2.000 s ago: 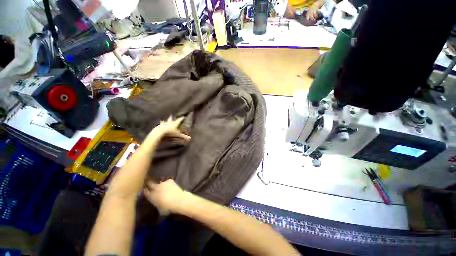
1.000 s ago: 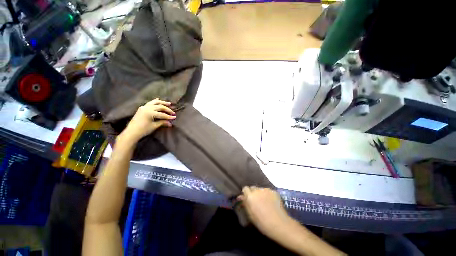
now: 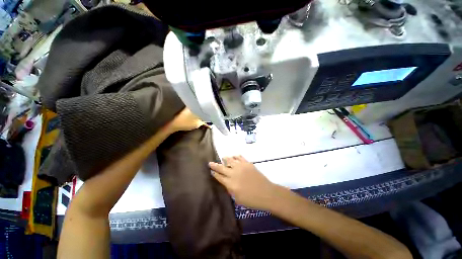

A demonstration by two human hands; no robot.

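Note:
The brown garment [image 3: 106,121] lies bunched left of the white sewing machine head [image 3: 283,76], its ribbed outer cloth showing. Its smooth sleeve [image 3: 195,187] runs from beside the needle area down over the table's front edge. My left hand [image 3: 188,120] lies on the top of the sleeve, left of the presser foot [image 3: 249,132]; its fingertips are partly hidden by the machine head. My right hand [image 3: 238,177] lies with fingers spread at the sleeve's right edge, touching it. Whether either hand pinches the cloth is hard to tell.
Red and blue-green snips or pens [image 3: 354,126] lie right of the needle. A brown open box [image 3: 425,134] stands at the right end. A ruler strip [image 3: 354,196] follows the front edge. A yellow-framed panel [image 3: 40,177] is at the left. A dark shape hangs above the machine.
The garment and sleeve are now close beside the machine head, which fills more of the view. My left hand has moved to the needle area; my right hand has left the sleeve's lower end.

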